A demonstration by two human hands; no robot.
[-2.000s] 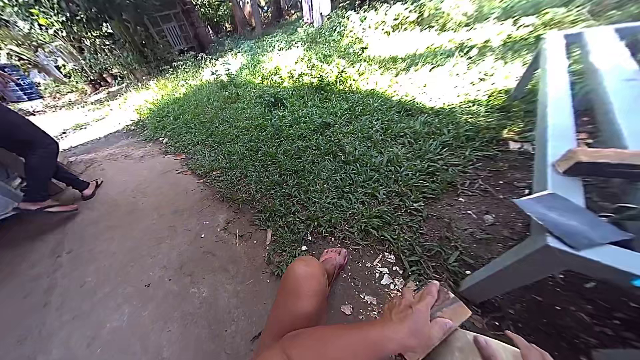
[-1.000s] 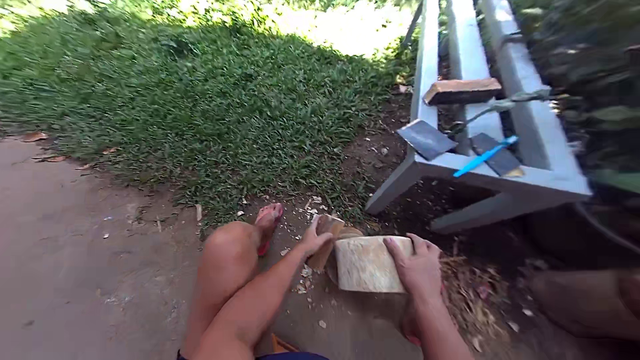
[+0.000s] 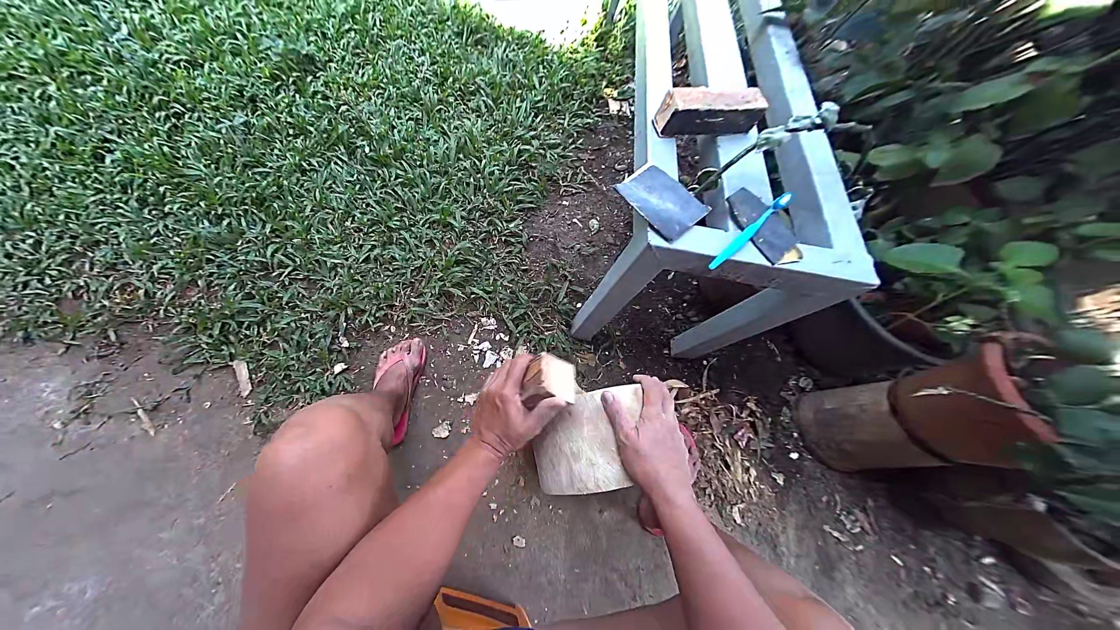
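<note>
My left hand (image 3: 507, 407) grips a small wooden block (image 3: 551, 378) at the upper left of a pale, curved piece of wood (image 3: 582, 446). On that curved piece's right side lies my right hand (image 3: 649, 437), its thumb on the pale face and its fingers over the far edge. What the underside of the curved piece rests on is hidden. Beyond my hands, a grey slatted bench (image 3: 770, 271) bears a dark-sided block (image 3: 710, 111), a dark sheet of what looks like sandpaper (image 3: 662, 202), a second such sheet (image 3: 759, 219) and a blue toothbrush (image 3: 748, 232) across it.
An orange plastic stool (image 3: 481, 610) shows below me. Terracotta pots (image 3: 976, 407) and leafy plants stand at the right, beside the bench. Grass (image 3: 306, 157) spreads at the upper left. Wood shavings (image 3: 731, 446) and pale chips lie on the ground near my sandalled feet.
The view has swung right and down from the grass and path to my hands and the bench. The person's legs at the left two seconds ago are out of view.
</note>
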